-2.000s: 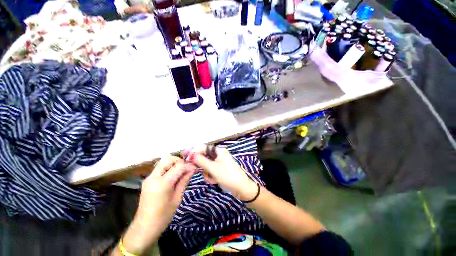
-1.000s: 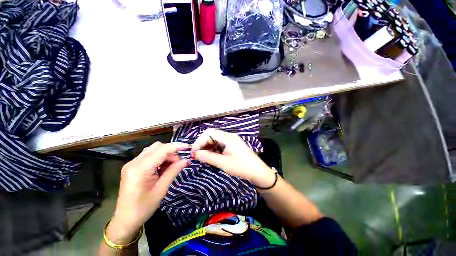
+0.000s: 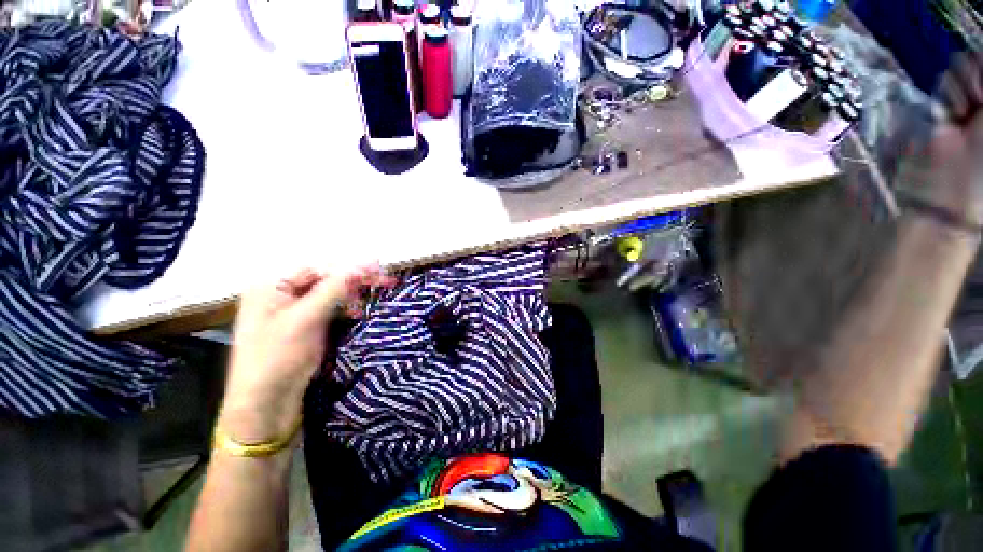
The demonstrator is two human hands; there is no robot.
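The black-and-white striped garment (image 3: 474,377) lies bunched on my lap, just below the table edge. A small plain black piece (image 3: 444,323) lies on it. My left hand (image 3: 286,340), with a yellow bracelet, pinches the garment's upper left edge at its fingertips; what else is between them is too small to tell. My right hand (image 3: 959,146) is far out at the upper right, away from the garment, blurred and near the picture's edge. Its fingers and anything in them cannot be made out. No needle or thread can be made out.
A striped garment pile (image 3: 81,194) is at the table's left. A phone (image 3: 385,92) on a dark stand, a red spool (image 3: 435,76), a clear bag (image 3: 523,86) and a pink spool basket (image 3: 717,108) stand farther back. A blue bin (image 3: 695,323) is below the table.
My right hand has swung from the garment out to the upper right. My left hand stays near the table edge, slightly higher. The black piece on the garment is now uncovered.
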